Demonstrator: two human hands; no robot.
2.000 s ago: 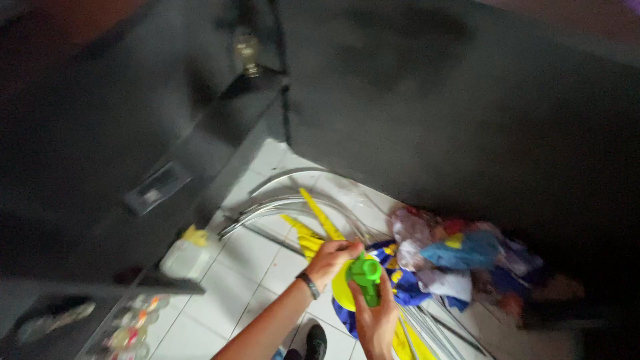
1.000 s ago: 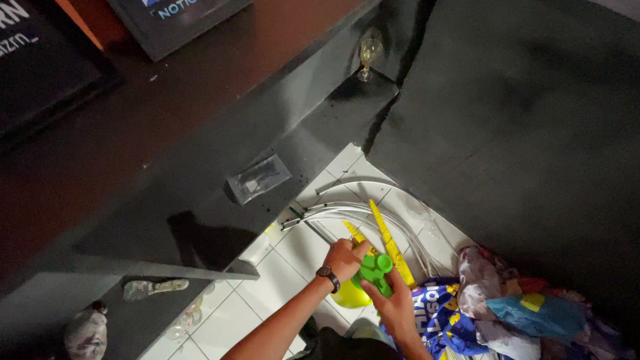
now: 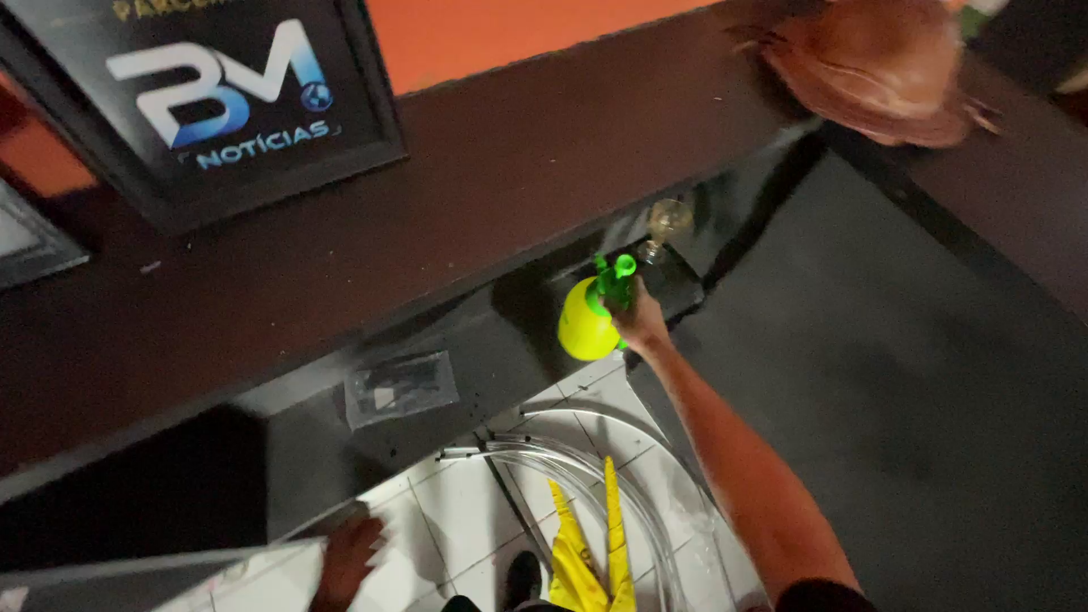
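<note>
My right hand (image 3: 639,319) grips the green top of a yellow pressure spray bottle (image 3: 588,321), which it holds at the dark shelf below the counter. Just beyond the bottle, a clear stemmed glass (image 3: 669,223) stands near the shelf's corner. My left hand (image 3: 350,548), blurred, is at the lower left with its fingers apart and nothing visible in it. A flat clear plastic packet (image 3: 401,389) lies on the shelf between the two hands.
Curved metal tubes (image 3: 586,459) and yellow fabric (image 3: 586,561) lie on the white tiled floor. On the dark red countertop (image 3: 510,178) stands a black-framed sign (image 3: 255,93) bearing writing. A brown leather-like item (image 3: 875,68) sits at the upper right. A dark panel (image 3: 892,365) rises at right.
Both hands were at the spray bottle earlier; my left hand has let go and moved left. My right hand has carried the bottle from above the floor to the shelf. The view has shifted.
</note>
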